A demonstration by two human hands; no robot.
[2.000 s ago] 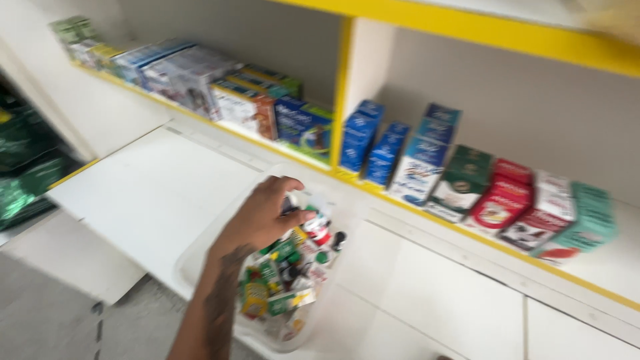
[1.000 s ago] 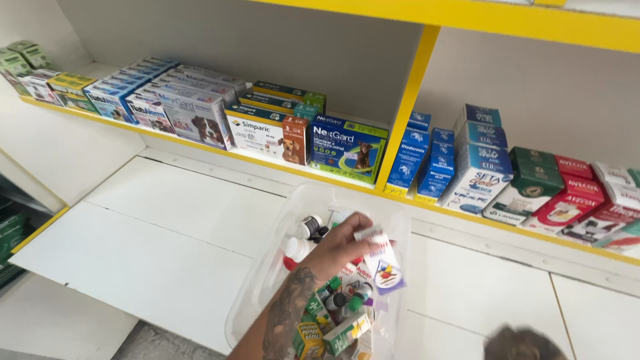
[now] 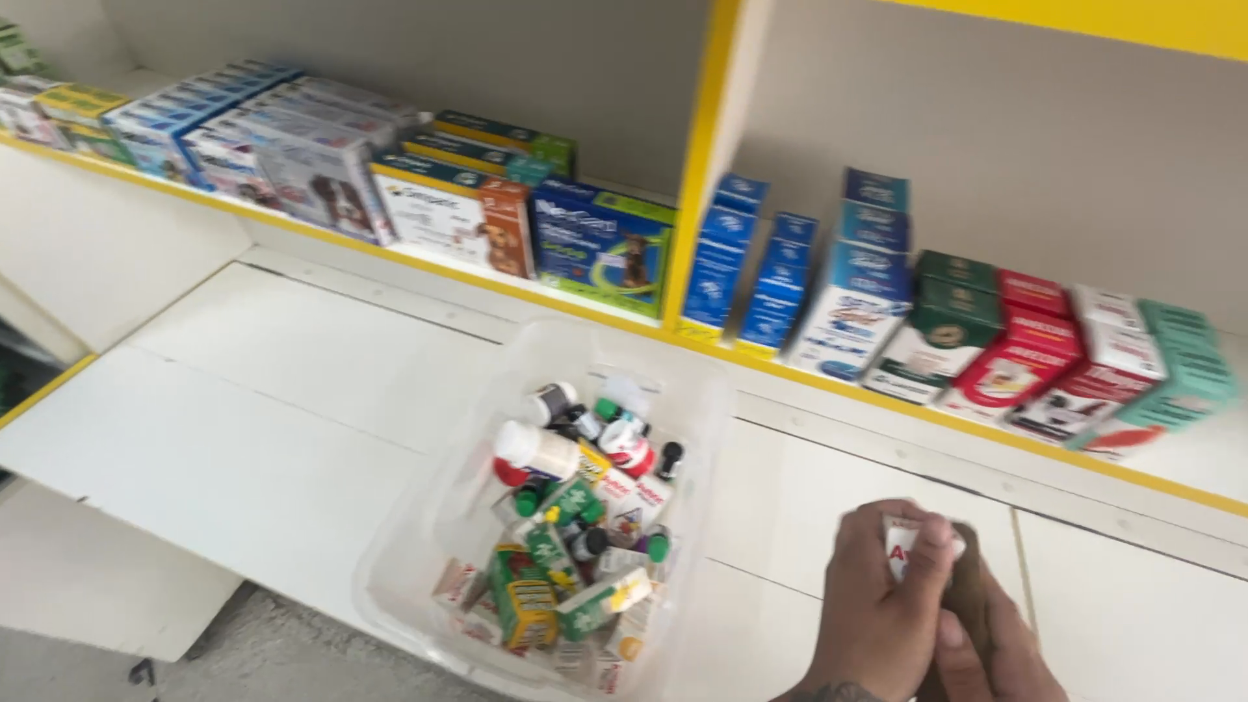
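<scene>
Low at the right, my left hand (image 3: 882,595) is closed around a small white carton (image 3: 902,546) with red print, mostly covered by the fingers. Against it, on its right side, is my right hand (image 3: 1004,634); whether it holds anything of its own is hidden. To the left of both hands stands a translucent plastic bin (image 3: 395,546) with many small medicine cartons and bottles. Among them are a white bottle (image 3: 541,450), a red-and-white container (image 3: 626,447), a green-and-yellow carton (image 3: 522,595) and a green-and-white carton (image 3: 604,603).
Behind the bin runs a yellow-edged shelf (image 3: 575,300) with rows of boxed pet medicines, among them a blue-and-green NexGard box (image 3: 604,249) and red boxes (image 3: 1019,361). A yellow-edged upright (image 3: 702,166) divides it. The bin rests on a white counter (image 3: 234,409).
My left hand has moved from over the bin to its right, with a small white carton in it. My right hand has come up beside it. The view has shifted.
</scene>
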